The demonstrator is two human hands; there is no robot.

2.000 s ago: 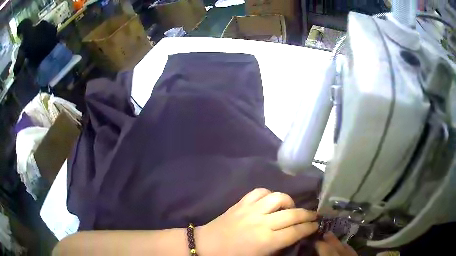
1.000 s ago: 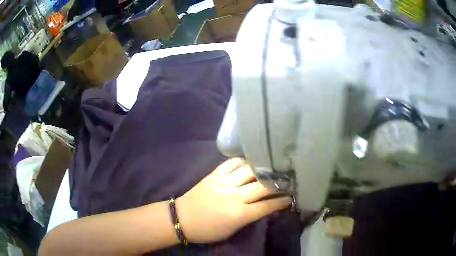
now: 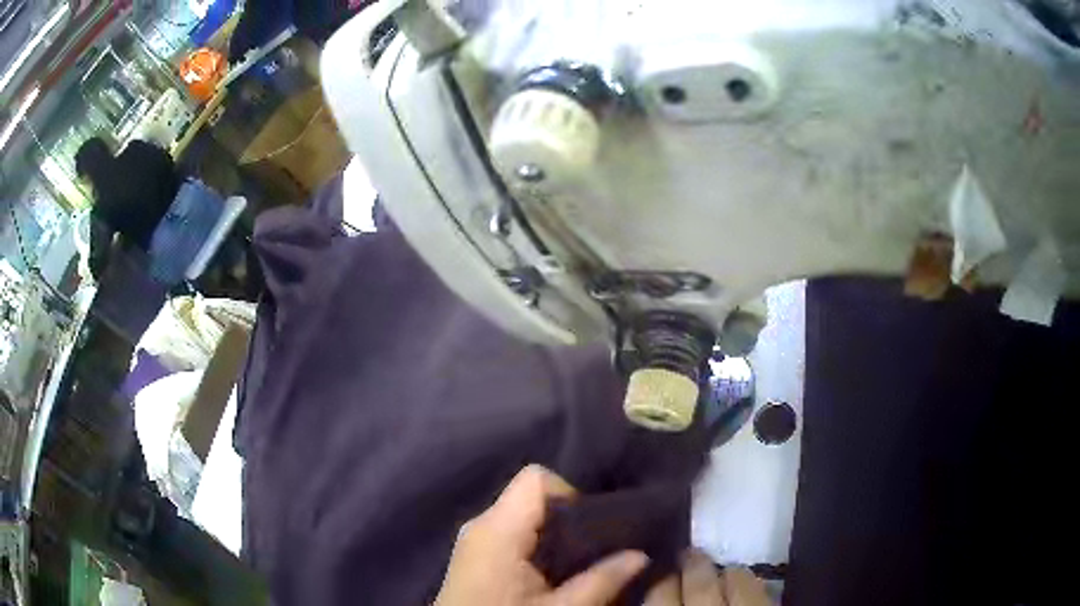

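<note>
The dark purple garment (image 3: 403,403) lies spread left of the needle area, with a narrow folded part at its front right. My left hand (image 3: 515,550) is shut on this folded part, thumb and fingers pinching it. My right hand (image 3: 717,586) is mostly cut off by the bottom edge; its curled fingers are at the cloth's front right corner and seem to hold it. The off-white sewing machine head (image 3: 817,154) fills the top. Its cream tension knob (image 3: 661,399) hangs above the cloth. The needle and presser foot are hidden behind the head.
The silvery machine bed (image 3: 752,474) with a dark round hole lies right of the garment. Near-black cloth (image 3: 936,450) lies further right under the machine arm. At left are a box with white cloth (image 3: 172,403), a cardboard box (image 3: 296,142) and a person in dark clothing (image 3: 130,184).
The view has turned to the machine's right side. My left hand has left the needle area and now pinches a fold nearer to me. My right hand's fingers have come into view.
</note>
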